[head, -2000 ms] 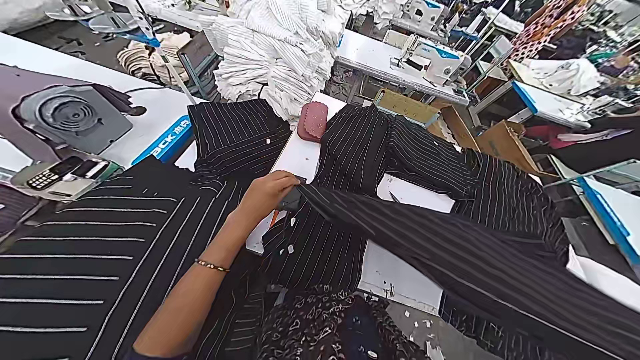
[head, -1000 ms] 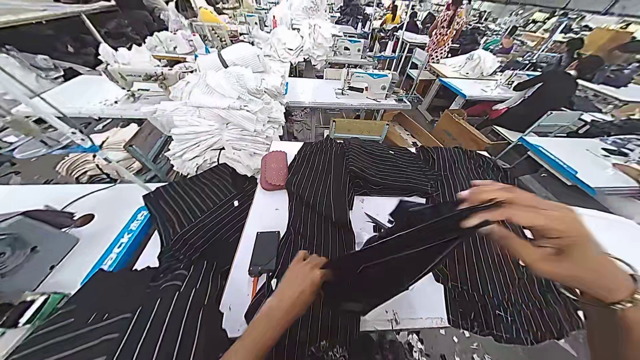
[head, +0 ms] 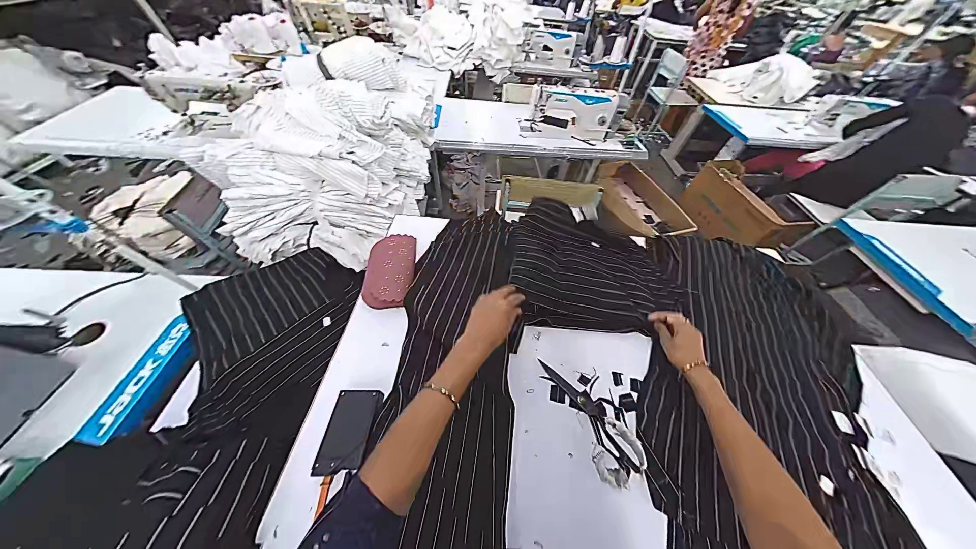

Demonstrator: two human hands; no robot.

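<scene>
Both my hands are at the near edge of a black pinstriped fabric piece point(head: 579, 267) lying at the far side of the white table point(head: 564, 473). My left hand point(head: 494, 314) grips its left corner, over another striped stack. My right hand point(head: 679, 337) pinches its right corner, beside the large striped pile point(head: 747, 343). Between my forearms, fabric scissors point(head: 591, 408) with cloth-wrapped handles lie among small black scraps point(head: 627, 400). A pink case point(head: 390, 271) and a dark phone-like slab point(head: 348, 432) rest on the table to the left.
Striped black fabric point(head: 267, 328) bridges the left side toward a blue-edged machine table point(head: 137, 381). Beyond stand a heap of white striped garments point(head: 328, 160), a sewing machine point(head: 576, 110) and cardboard boxes point(head: 736, 206). A person in dark clothing point(head: 900, 149) is at the far right.
The dark striped piece held up between my hands a second ago now lies flat at the table's far side. My hands have moved to its near corners, and the scissors show fully.
</scene>
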